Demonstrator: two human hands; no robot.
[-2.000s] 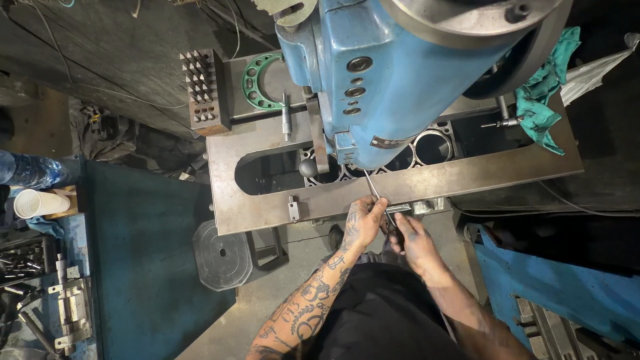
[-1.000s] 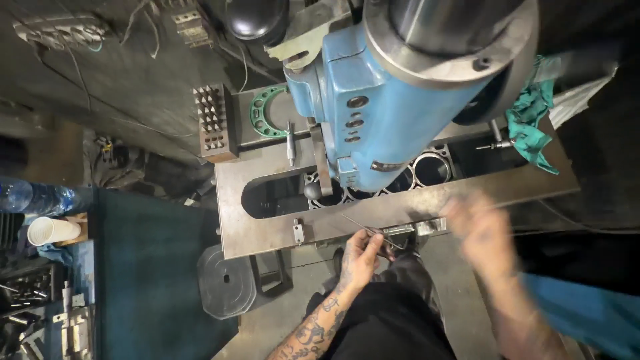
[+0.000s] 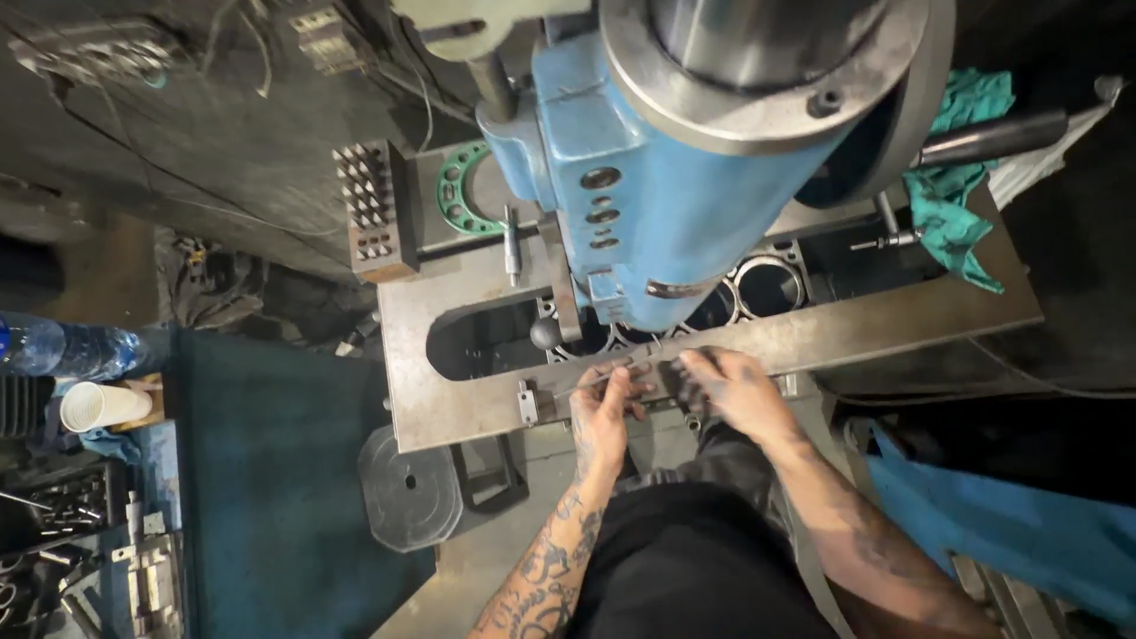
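Below the blue machine head (image 3: 674, 186) my left hand (image 3: 608, 399) holds a thin metal rod (image 3: 586, 385) over the front rail of the steel machine table (image 3: 887, 327). My right hand (image 3: 723, 382) is just to its right, blurred, with curled fingers; whether it grips something cannot be told. Under the head, in the table's slot, lies an engine block (image 3: 770, 286) with round cylinder bores. A ball-ended lever (image 3: 547, 333) hangs left of the head. A small metal block (image 3: 527, 403) sits on the front rail, left of my left hand.
A green-framed micrometer (image 3: 461, 191) lies beside a wooden block of tool bits (image 3: 382, 222) at the back left. A teal cloth (image 3: 950, 204) hangs at the right. Below the table stands a black stool (image 3: 411, 488). A white cup (image 3: 105, 406) and plastic bottles (image 3: 71, 344) are far left.
My right hand moved away to the right from beside my left hand, then came back near it. My left hand still holds the thin rod, which now points left.
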